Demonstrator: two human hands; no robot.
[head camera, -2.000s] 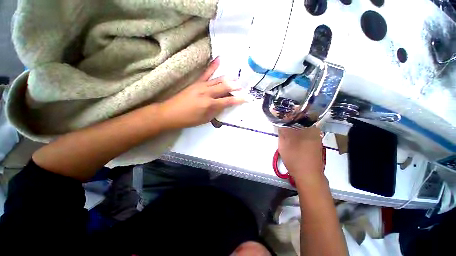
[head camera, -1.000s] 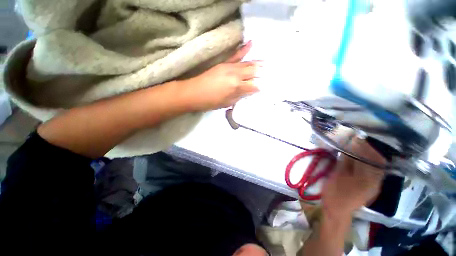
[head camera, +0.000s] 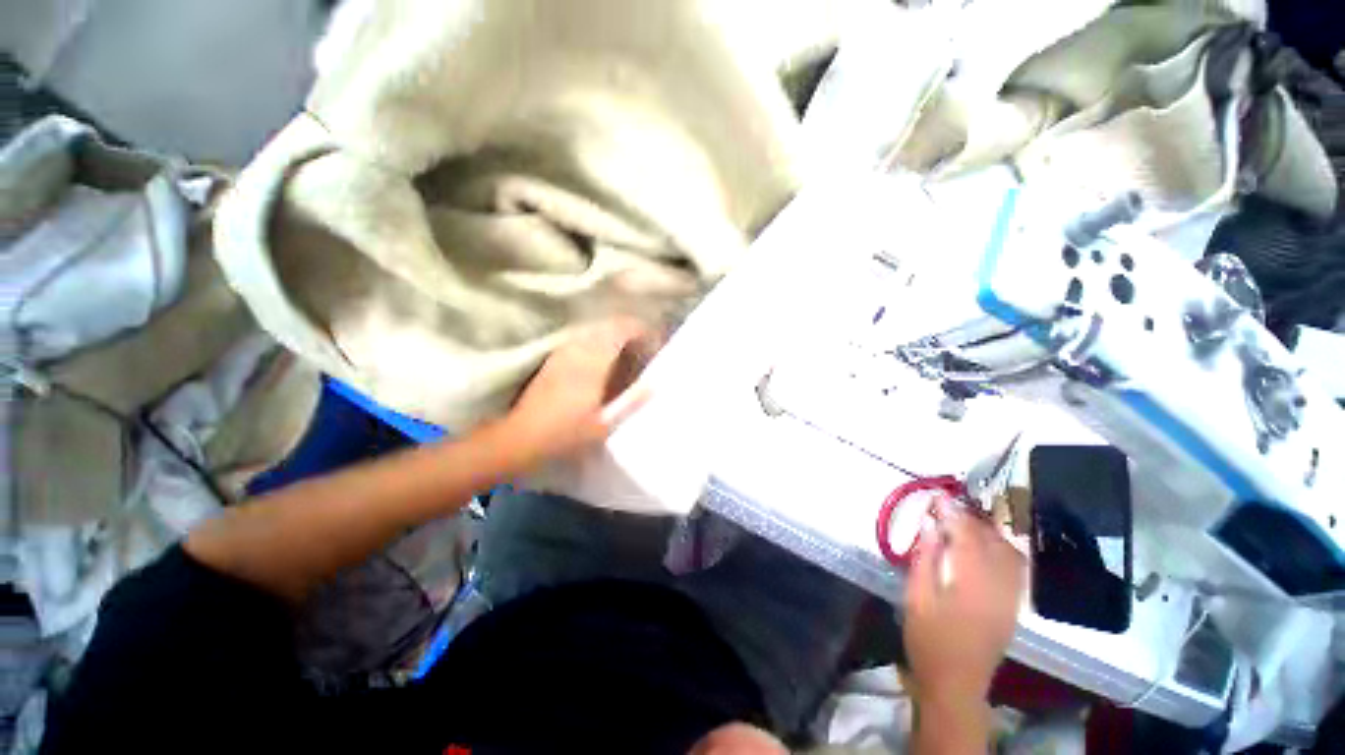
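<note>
The cream fleece piece (head camera: 546, 192) lies bunched at the left of the sewing machine (head camera: 1121, 295), with a smooth white band (head camera: 723, 332) along its right side. My left hand (head camera: 583, 387) holds the fleece and band near their lower edge; some fingers are hidden in the folds. My right hand (head camera: 966, 583) is blurred and lies at the red-handled scissors (head camera: 897, 519) on the table's front part. The scissors' blades point up and away. Whether the fingers close on the handles is hard to tell.
A black phone (head camera: 1081, 538) lies right of the scissors, with a small brown scrap (head camera: 1018, 510) between them. Fabric heaps lie at the left (head camera: 103, 280) and behind the machine (head camera: 1121, 103). The table's front edge (head camera: 797, 549) runs below the scissors.
My left hand has drawn the fleece and band away from the needle area, toward the left and my lap. My right hand has come from beside the machine head to the scissors. The view has shifted.
</note>
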